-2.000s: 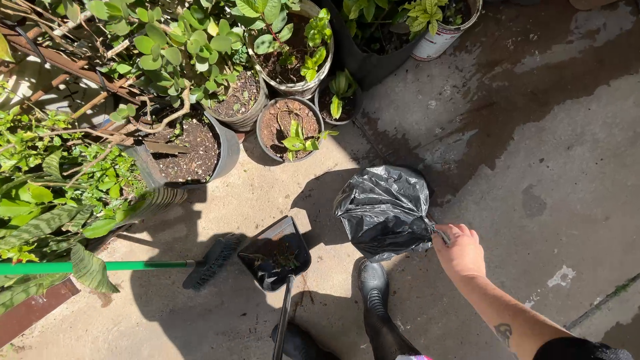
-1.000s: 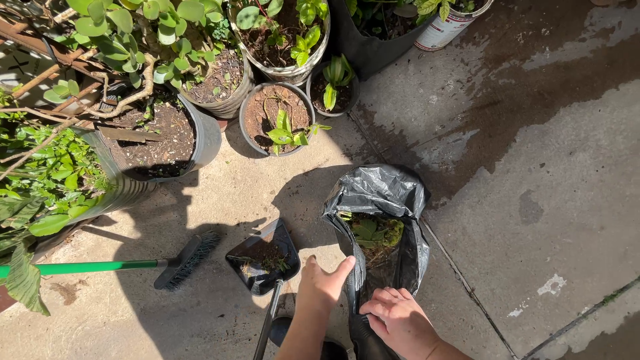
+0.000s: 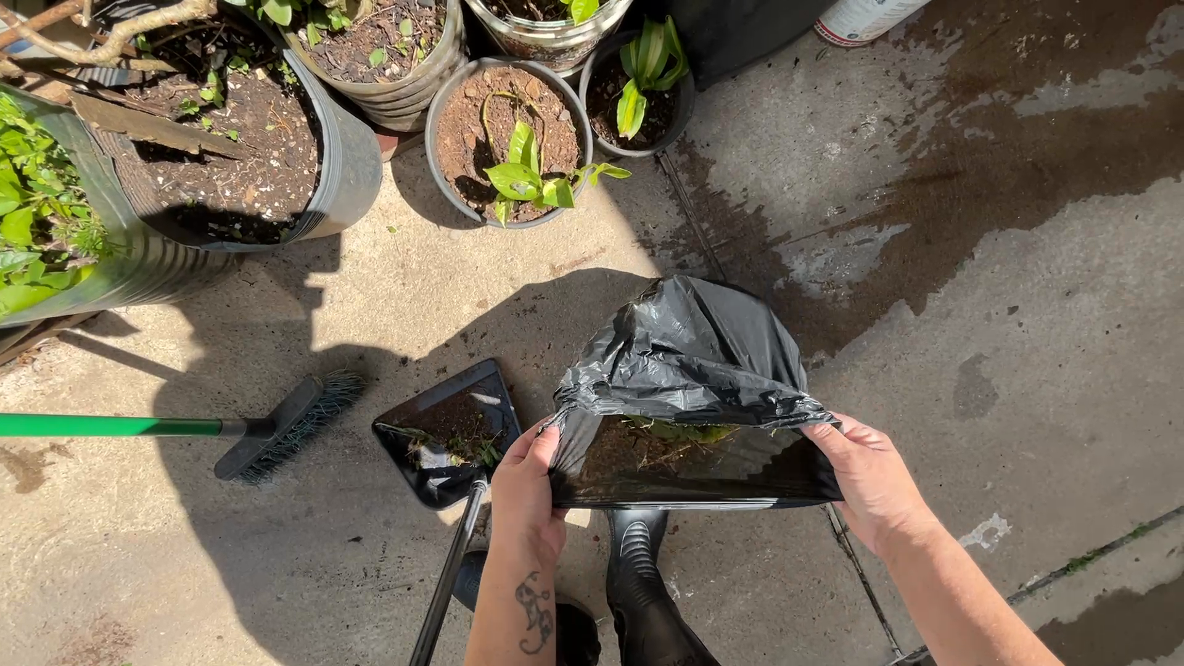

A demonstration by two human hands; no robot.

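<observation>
A black plastic bag [image 3: 703, 342] stands on the concrete, its mouth stretched wide between my hands. Through the opening, plant clippings [image 3: 661, 444] show inside it. My left hand [image 3: 529, 481] grips the left side of the rim, and my right hand [image 3: 865, 472] grips the right side. Just left of my left hand lies a long-handled black dustpan [image 3: 444, 398] holding soil and plant debris. Farther left, a broom [image 3: 287, 425] with a green handle rests on the ground. The fingers behind the rim are partly hidden.
Potted plants line the top left: a large grey pot [image 3: 351, 176], a round pot of brown soil [image 3: 578, 120] and a smaller pot [image 3: 684, 102]. A white container [image 3: 865, 18] is at the top. My black rubber boot [image 3: 638, 573] is below the bag. Damp patches [image 3: 980, 157] mark the concrete.
Two seconds ago one hand held the bag gathered; a second ago it was open with both hands near the lower rim. Now both hands hold the rim stretched sideways. The view is closer.
</observation>
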